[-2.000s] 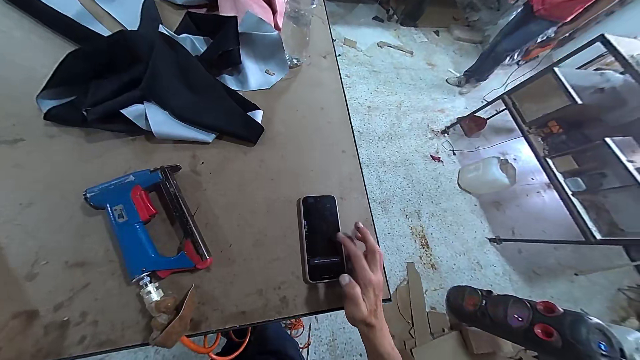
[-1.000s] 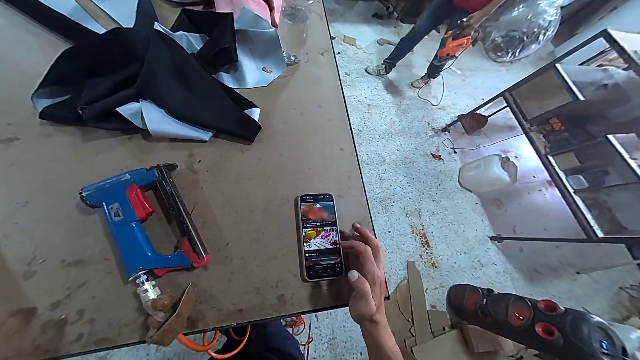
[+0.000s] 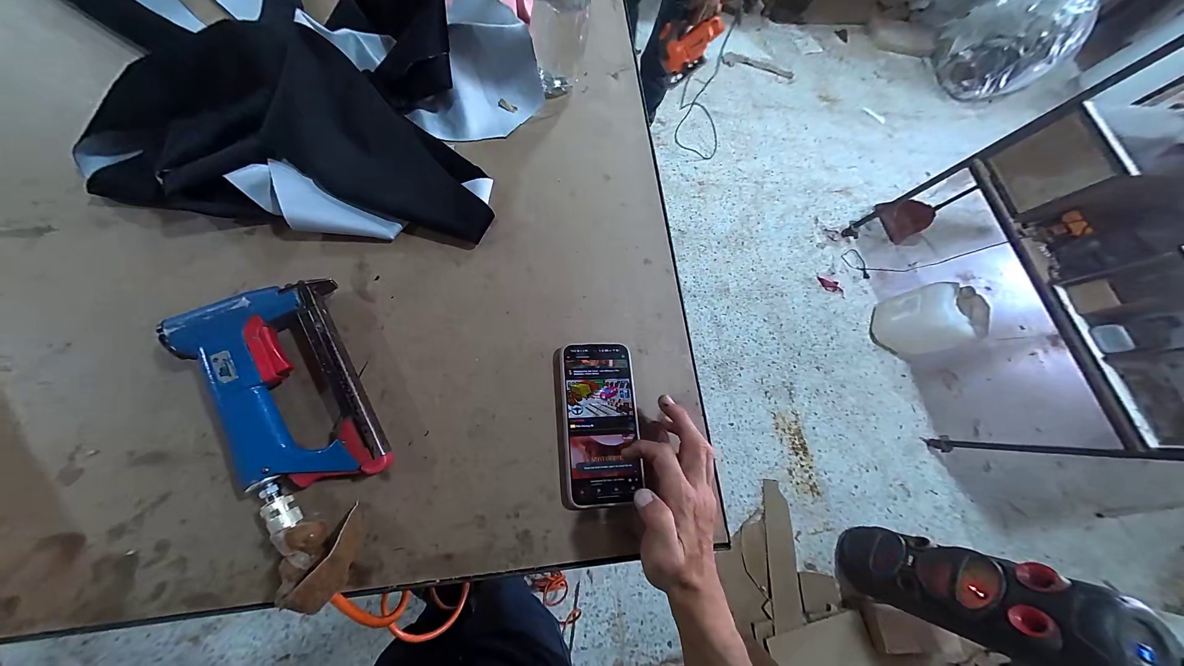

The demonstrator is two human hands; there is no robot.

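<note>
A smartphone lies face up near the table's right corner, its screen lit with coloured pictures. My right hand rests at the phone's right edge, fingers apart, one fingertip over the lower part of the screen; it holds nothing. My left hand does not show. To the left on the table lies a blue pneumatic stapler with a red trigger and an orange air hose at its fitting. Beyond it, black fabric with a light grey backing is heaped up.
The wooden table ends just right of the phone. On the floor stand a black speaker, a translucent plastic jug, cardboard pieces and a metal frame. At the top, another person holds an orange power tool.
The phone's screen was dark, then lit, and its pictures have shifted. My right hand stays beside it, a finger now over the screen. The other person has moved left along the floor.
</note>
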